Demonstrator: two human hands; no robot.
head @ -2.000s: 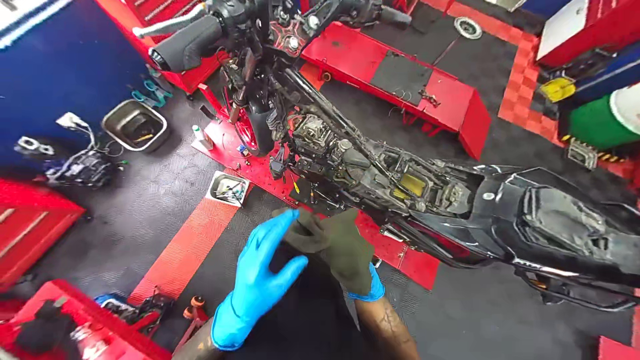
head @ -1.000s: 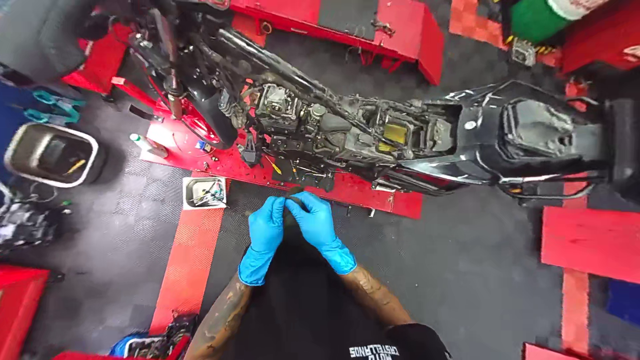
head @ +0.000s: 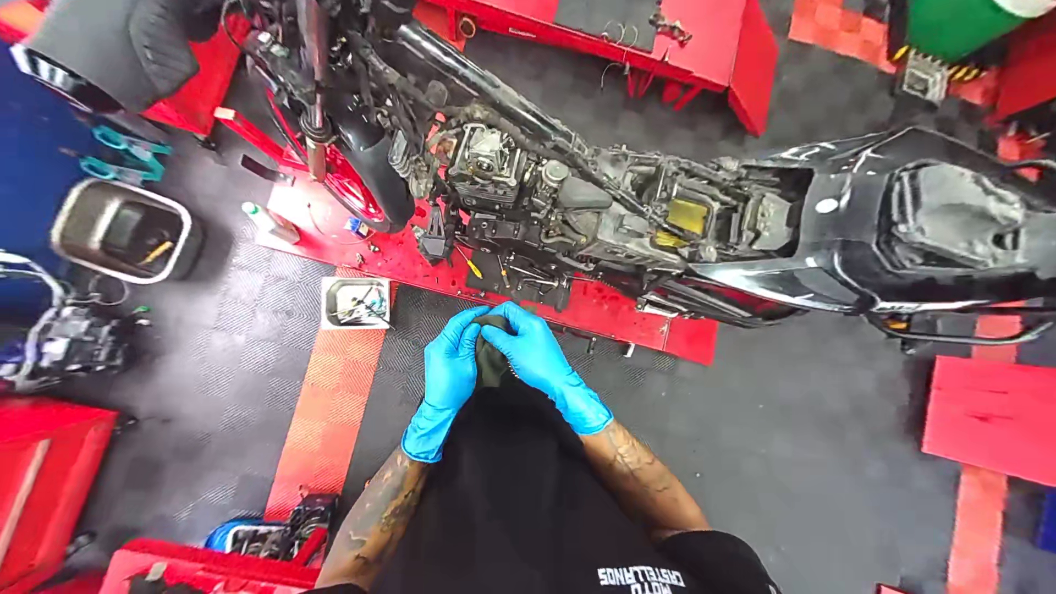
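Observation:
My left hand (head: 452,371) and my right hand (head: 532,351), both in blue gloves, meet in front of my black shirt. Their fingers pinch a dark olive cloth (head: 492,359), which hangs down between them; most of it is hidden or blends with the shirt. Just beyond my hands a partly stripped motorcycle (head: 569,190) stands on a red lift platform (head: 693,334), its engine (head: 487,165) exposed. Screwdrivers and other tools lie on a dark mat (head: 528,280) on the platform, nearest to my fingertips.
A white tray of small parts (head: 356,303) sits left of my hands beside the platform. Further left are a metal basin (head: 124,231) and an engine unit (head: 70,338). A second red lift (head: 701,49) stands beyond the motorcycle. Red cabinets (head: 49,487) line the lower left.
Two seconds ago my left hand was apart with its fingers spread and the cloth covered my right hand; now both hands pinch the cloth together. The view has shifted and tilted further down.

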